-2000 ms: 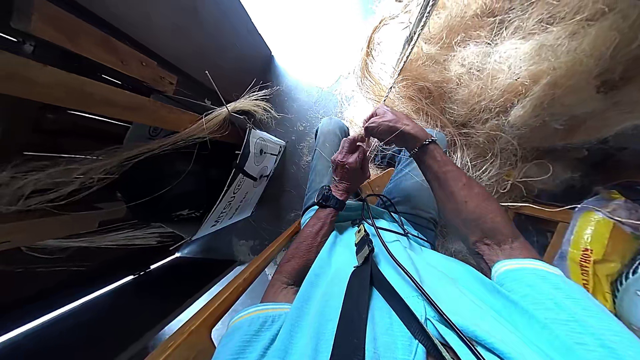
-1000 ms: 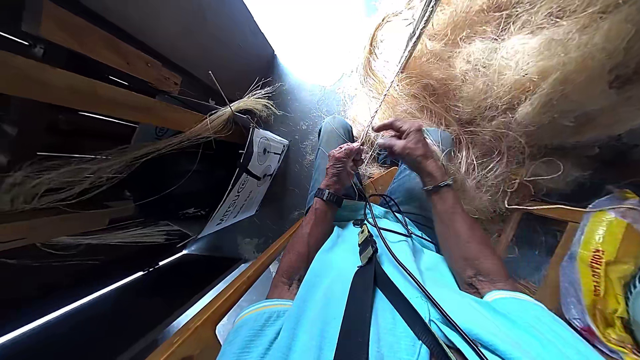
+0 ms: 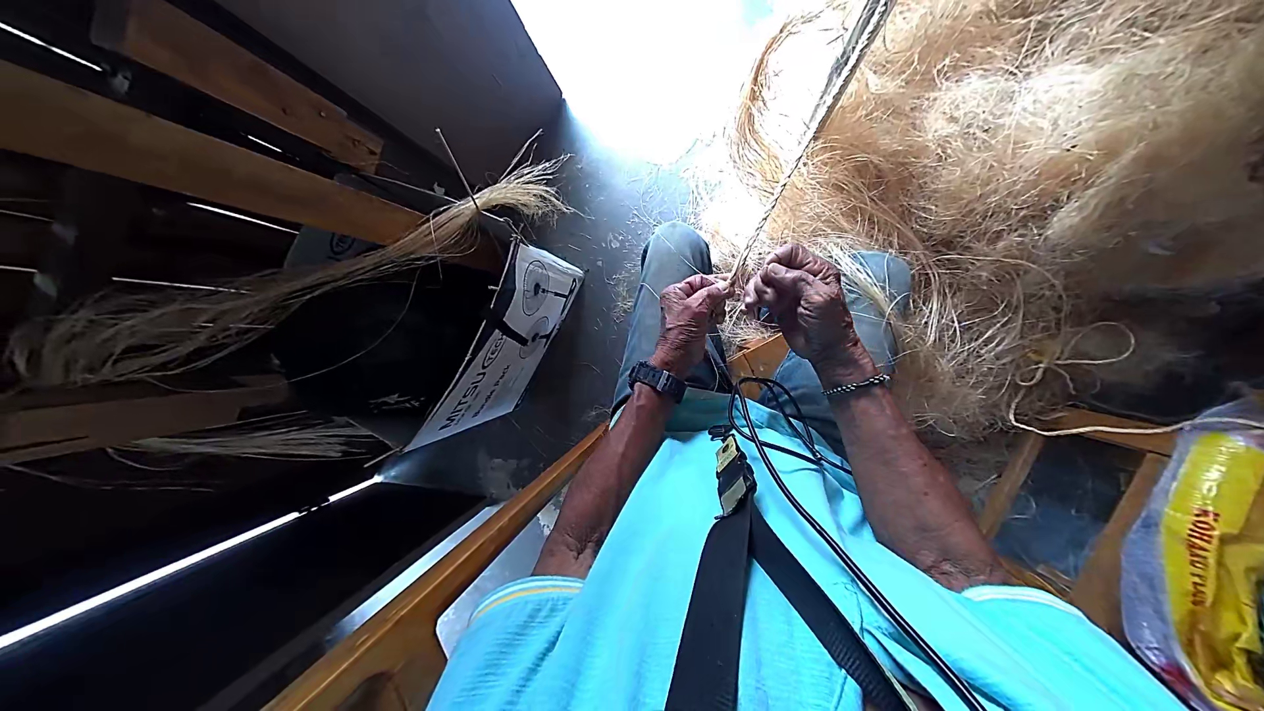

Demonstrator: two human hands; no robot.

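Note:
A pale twisted fiber cord (image 3: pixel 802 158) runs from the top of the view down to my two hands, above my knees. My left hand (image 3: pixel 691 314), with a dark watch at the wrist, pinches the cord's lower end and some loose strands. Close beside it on the right, my right hand (image 3: pixel 802 296) has its fingers curled at the strands; whether it grips them is hard to tell. A large heap of loose blond plant fiber (image 3: pixel 1027 148) lies beyond and to the right of my right knee.
A hank of fiber (image 3: pixel 425 242) hangs over wooden slats (image 3: pixel 197 158) at the left, beside a printed box (image 3: pixel 504 355). A wooden rail (image 3: pixel 513 513) passes by my left arm. Black cables (image 3: pixel 820 523) hang over my shirt. A yellow printed bag (image 3: pixel 1210 553) lies at the right.
My hands were together on the strands two seconds ago. My right hand then stood apart with its fingers spread, and now its fingers are curled near my left hand.

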